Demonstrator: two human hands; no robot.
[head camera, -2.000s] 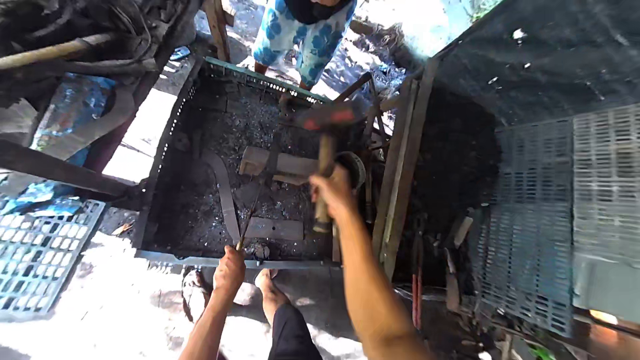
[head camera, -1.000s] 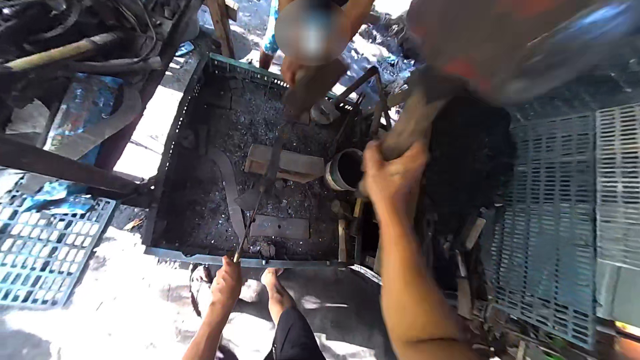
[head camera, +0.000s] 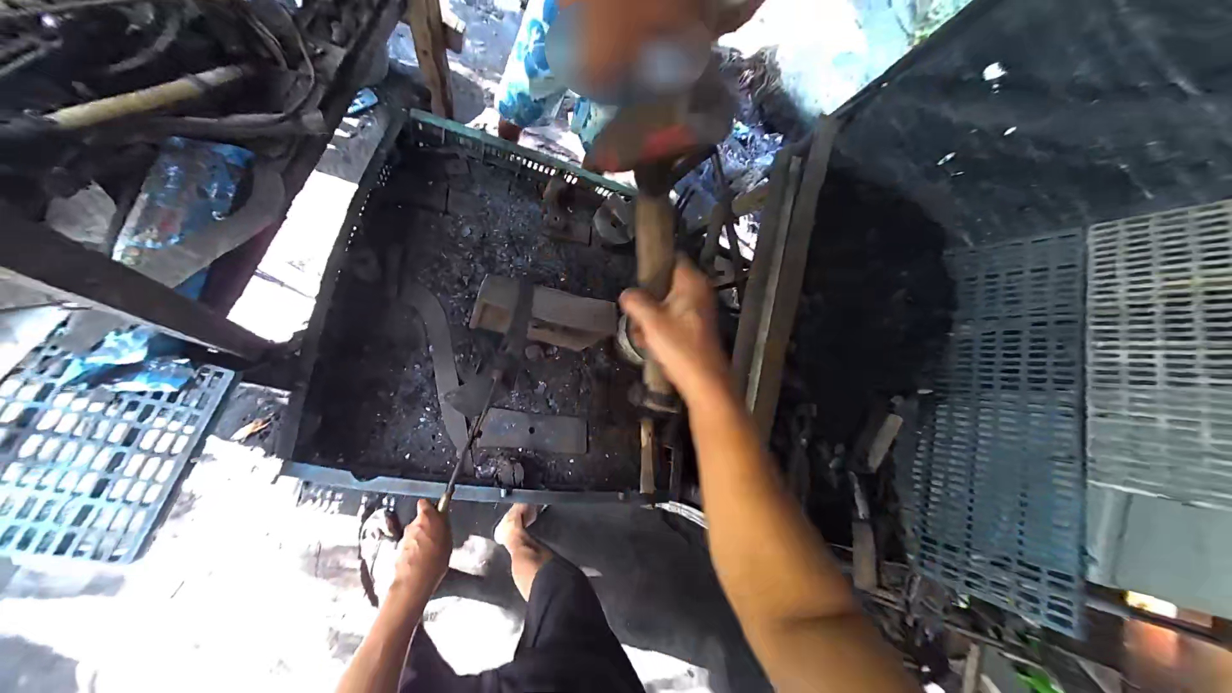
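My right hand (head camera: 679, 322) grips the wooden handle of a hammer (head camera: 655, 241), raised over the right side of a dark crate (head camera: 404, 484); its head is blurred at the top. My left hand (head camera: 423, 551), at the crate's near edge, holds the thin end of a long metal rod (head camera: 460, 462). The rod reaches up towards a dark flat metal piece (head camera: 518, 318), which lies across a wooden block (head camera: 568, 318). A curved flat strip (head camera: 438, 346) and a flat metal bar (head camera: 534, 431) with holes lie in the crate.
Another person in blue-patterned clothing (head camera: 527, 67) stands beyond the crate, partly behind the blurred hammer head. Plastic grates (head camera: 106, 443) lean at the left and right (head camera: 1011, 404). Wooden planks (head camera: 784, 279) flank the crate's right side. Tools and scrap lie on a rack at upper left.
The hammer in my right hand has swung: one second ago it was raised further right and looked larger. My left hand still holds the rod. The other person has shifted.
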